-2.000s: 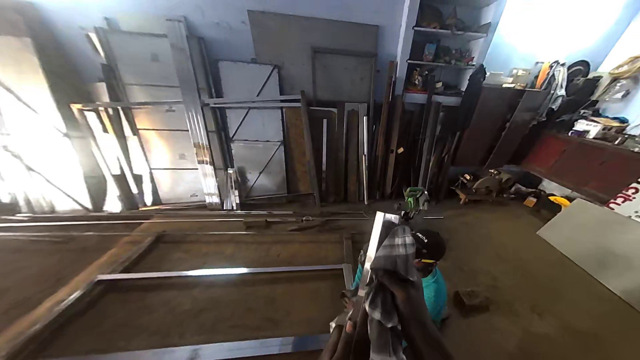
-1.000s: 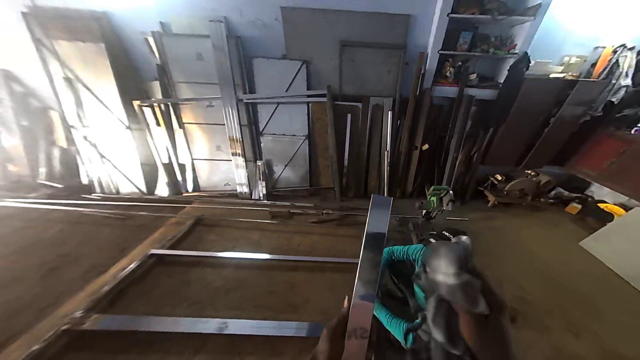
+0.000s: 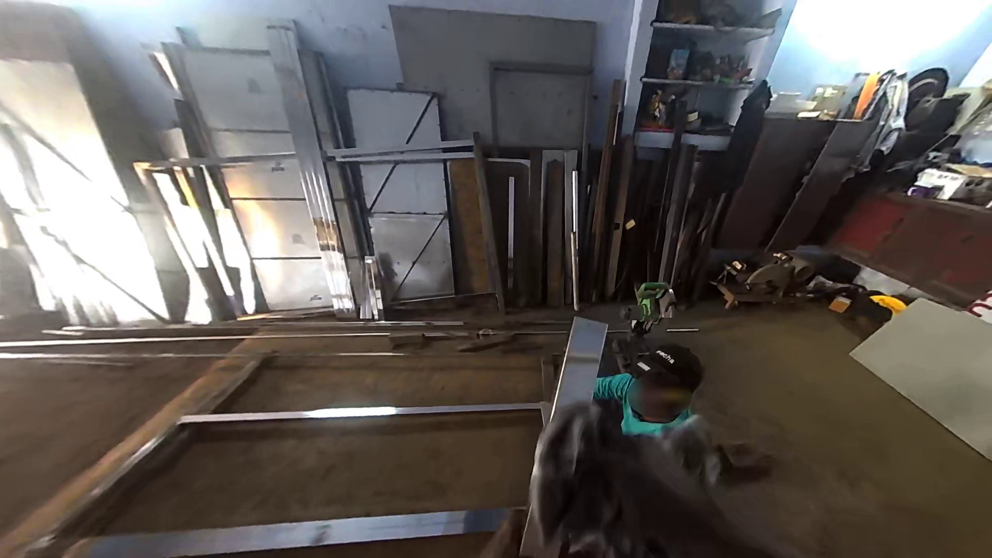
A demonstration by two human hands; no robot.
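A long, shiny rectangular metal tube (image 3: 583, 360) runs up from the bottom edge, its far end raised over the floor. At the bottom edge my left hand (image 3: 508, 536) grips the tube's left side, mostly out of frame. A grey cloth (image 3: 570, 469), blurred, lies over the near part of the tube. My right hand (image 3: 632, 484) is on this cloth, its fingers largely hidden by cloth and blur. To the left, a large metal frame with crossbars (image 3: 434, 411) lies on the floor. Just beyond my hands crouches a person in a dark cap and teal top (image 3: 659, 391).
A green power tool (image 3: 653, 302) stands beyond the person. Metal panels (image 3: 267, 178) and several long profiles lean on the back wall. A chop saw (image 3: 767, 279) sits on the floor at right, near a grey sheet (image 3: 930, 372). Long thin bars (image 3: 194, 339) lie along the wall.
The cloth and my right hand have moved left onto the tube, from its right side one second ago. The person's head, covered then by the cloth, now shows.
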